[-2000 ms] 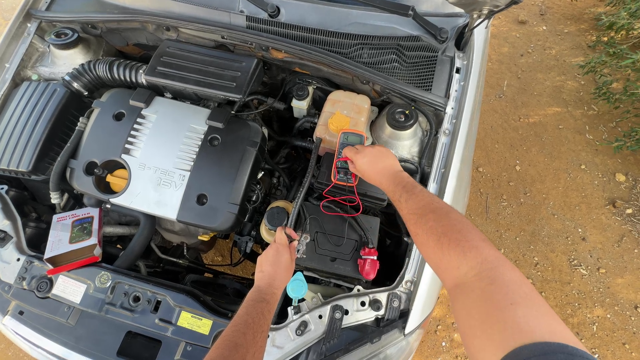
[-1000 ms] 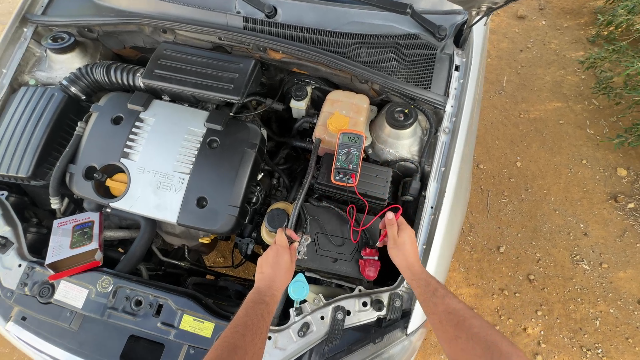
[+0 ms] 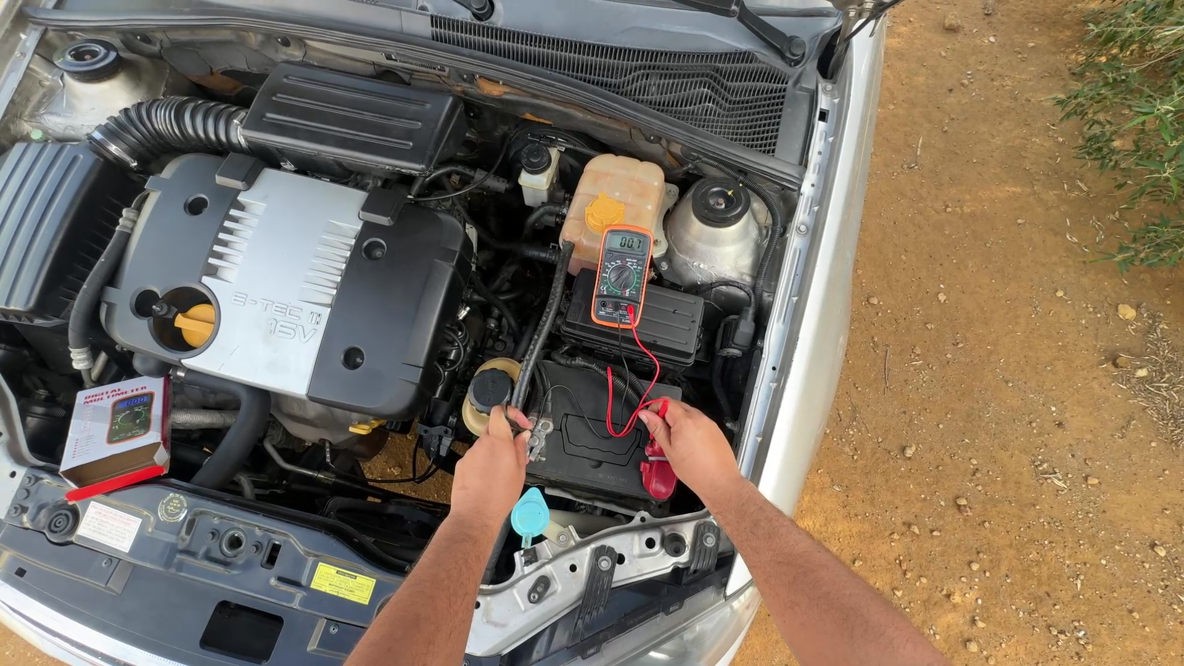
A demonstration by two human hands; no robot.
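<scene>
An orange-framed digital multimeter [image 3: 621, 276] rests face up on a black fuse box cover [image 3: 672, 319], against the coolant tank, its display lit. Red and black leads run from its lower end. My left hand [image 3: 492, 461] holds the black test probe at the battery's left terminal clamp [image 3: 538, 438]; the probe tip is hard to see. My right hand [image 3: 689, 444] pinches the red probe beside the red terminal cover [image 3: 658, 474] at the right of the black car battery [image 3: 592, 439]; its tip is hidden. The red lead [image 3: 659, 370] loops over the battery.
A multimeter box [image 3: 118, 432] leans at the lower left by the engine cover [image 3: 282, 287]. The coolant tank [image 3: 615, 190], a power steering reservoir [image 3: 488, 393] and a blue washer cap [image 3: 530, 514] surround the battery. The silver fender edge [image 3: 819, 305] runs along the right.
My right hand has moved from the multimeter down to the red lead and then to the red terminal cover. The display reading differs from one second ago. My left hand stays near the left terminal.
</scene>
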